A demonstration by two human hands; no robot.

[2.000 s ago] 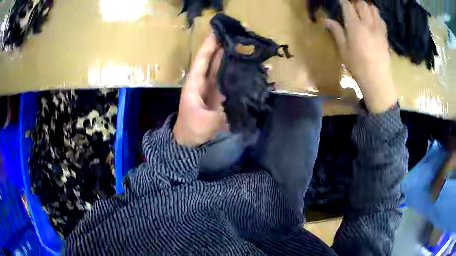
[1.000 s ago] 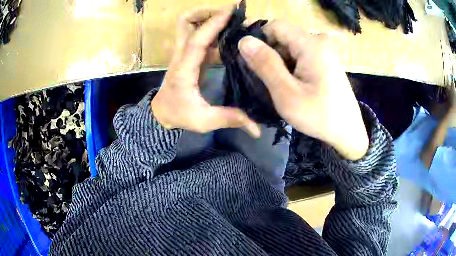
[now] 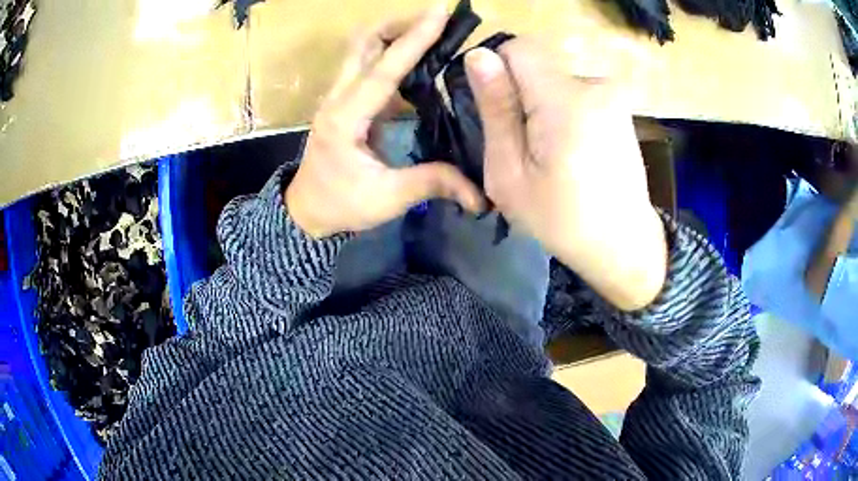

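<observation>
A bundle of black cut pieces (image 3: 461, 113) is held between my two hands, above my lap at the table's front edge. My left hand (image 3: 362, 141) is at its left side, with the fingers up along it and the thumb reaching across below. My right hand (image 3: 574, 160) grips the bundle from the right, thumb on top. Some layers are parted at the top, and ragged ends hang below. The right fingers are partly hidden behind the bundle.
The tan table (image 3: 188, 85) curves across the top. Black pieces (image 3: 649, 14) lie at its far right, a small black clump (image 3: 241, 7) at upper left. Camouflage pieces (image 3: 99, 291) fill a blue bin (image 3: 172, 240) below left. A carton (image 3: 588, 349) is below right. A person's light blue sleeve (image 3: 786, 254) is at right.
My right hand has come from the black pile at the right to the bundle, which both hands now hold. Since one second ago its top layers have parted. The view has shifted.
</observation>
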